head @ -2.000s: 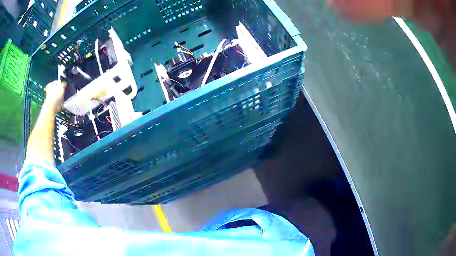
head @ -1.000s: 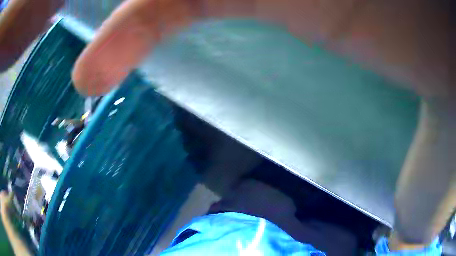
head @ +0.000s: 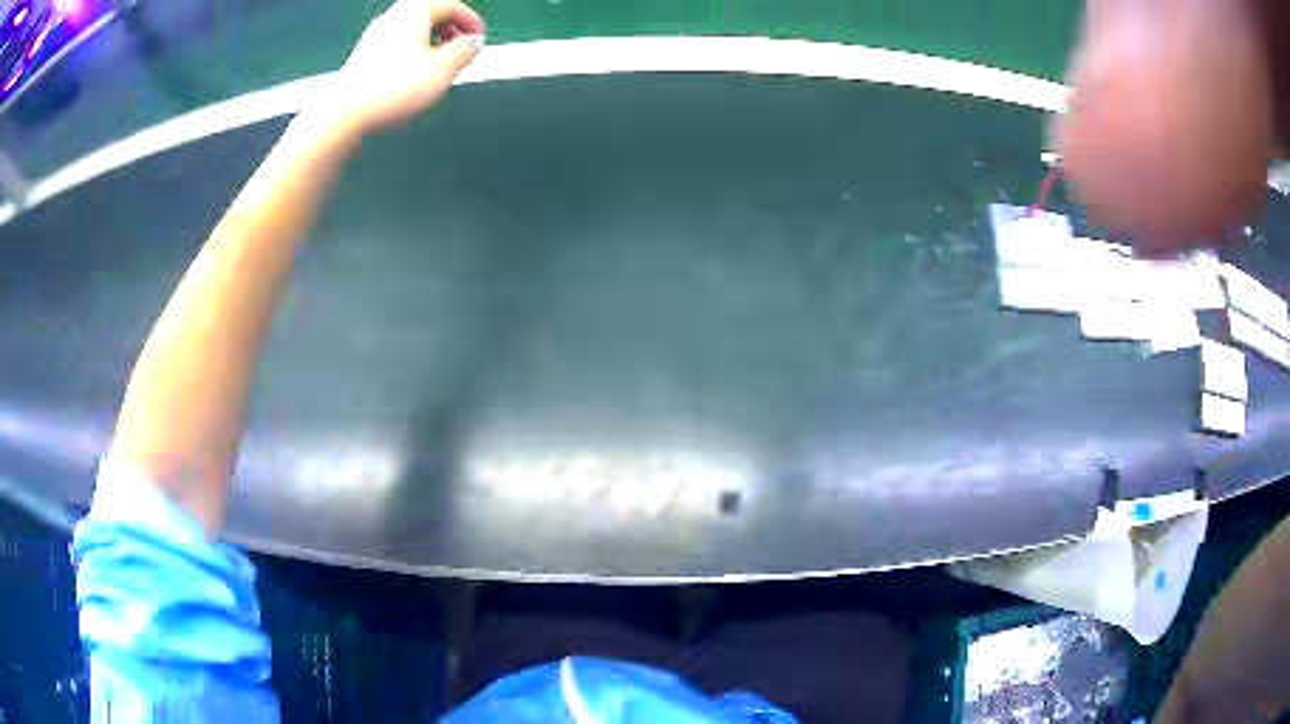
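My left hand is over the far side of the dark belt, by the white line; its fingers are loosely curled with a small gap to the thumb, and nothing shows in them. Part of my right hand is large and blurred at the top right, close to the camera; its grip cannot be seen. Silver-white heatsink modules lie in a group on the right of the belt, partly behind it. A thin red lead shows at one module.
A translucent white pouch with blue spots hangs at the belt's near right edge. Below it, a crate holds shiny clear packing. Green surface lies beyond the white line. A purple-lit object shows at the top left corner.
The view has swung from the green-blue crate of housings to the belt. My left hand is out of the crate and over the belt. My right hand's blurred part now covers only the top right.
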